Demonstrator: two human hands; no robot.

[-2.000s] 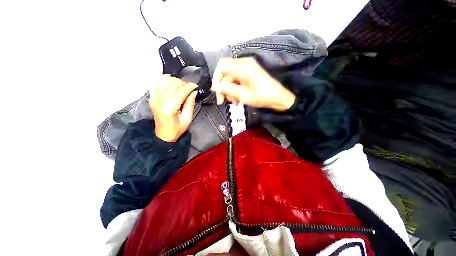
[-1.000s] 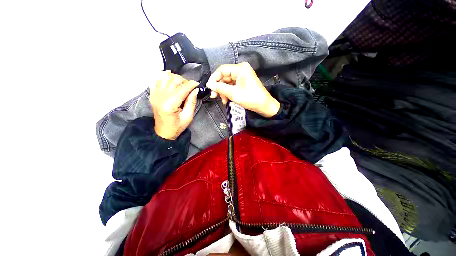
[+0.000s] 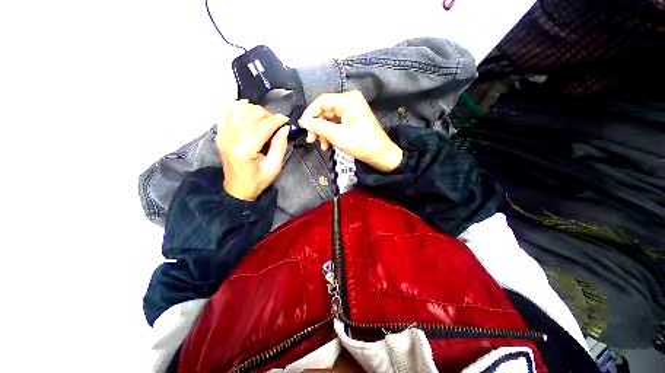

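Note:
A grey denim jacket (image 3: 394, 69) lies on the white table with a black hanger (image 3: 257, 73) in its collar. My left hand (image 3: 251, 149) is at the collar, its thumb and fingertips pinching the collar edge. My right hand (image 3: 351, 130) is just to its right, fingertips pinched together near the same spot. What the right fingertips hold is too small to tell; a string may be there. A hang tag (image 3: 345, 169) with a white printed panel hangs below my right hand, partly hidden by it and by my red vest.
The white table (image 3: 95, 109) extends to the left and the far side. Dark hanging jackets (image 3: 561, 160) with yellow lettering are close on the right. A small pink-red object (image 3: 448, 4) lies at the far table edge, cut off by the frame.
My right hand, blurred and higher two seconds ago, has come down to the collar beside my left fingertips. Over the last second both hands have barely moved.

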